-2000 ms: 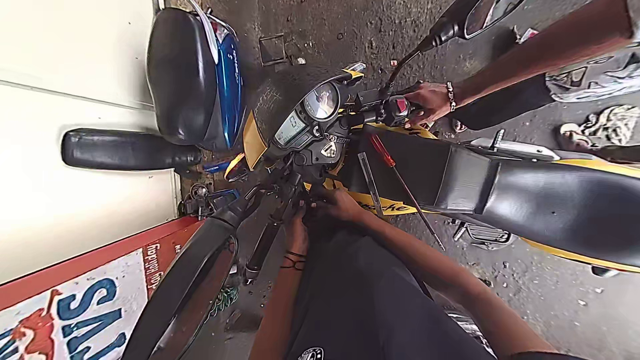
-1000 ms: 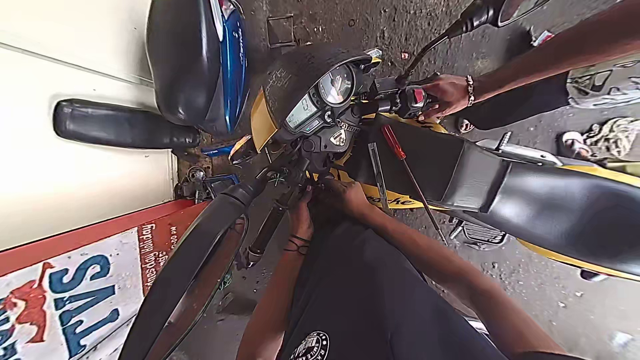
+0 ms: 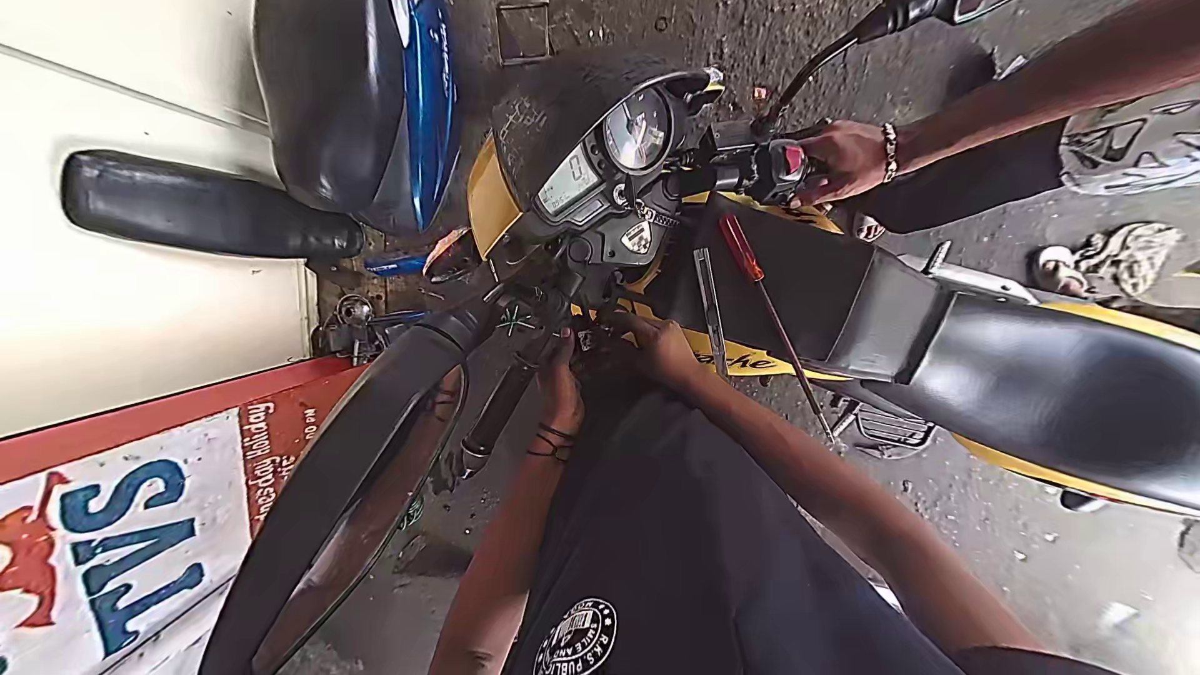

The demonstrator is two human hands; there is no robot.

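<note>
A yellow and black motorcycle's instrument cluster point(image 3: 600, 159) is at the upper middle. Below it, my left hand point(image 3: 560, 380), with dark bands at the wrist, is at a small dark part point(image 3: 586, 339) beside the handlebar grip point(image 3: 502, 408). On the other side of that part is my right hand point(image 3: 661, 349), its fingers bent toward it; the fingertips are partly hidden. Whether either hand grips the part is unclear. A red-handled screwdriver point(image 3: 741, 246) and a flat metal tool point(image 3: 710, 305) lie on the motorcycle's black tank area.
Another person's hand point(image 3: 844, 161) rests at the far handlebar's switch housing point(image 3: 783, 169). A mirror point(image 3: 375, 506) juts out at the lower left, near a painted sign board point(image 3: 141, 525). A blue scooter point(image 3: 431, 112) and a separate black seat point(image 3: 197, 202) are at the upper left.
The view has shifted somewhat. My hands stay near the same spot below the instrument cluster, and the other person's hand remains at the far handlebar.
</note>
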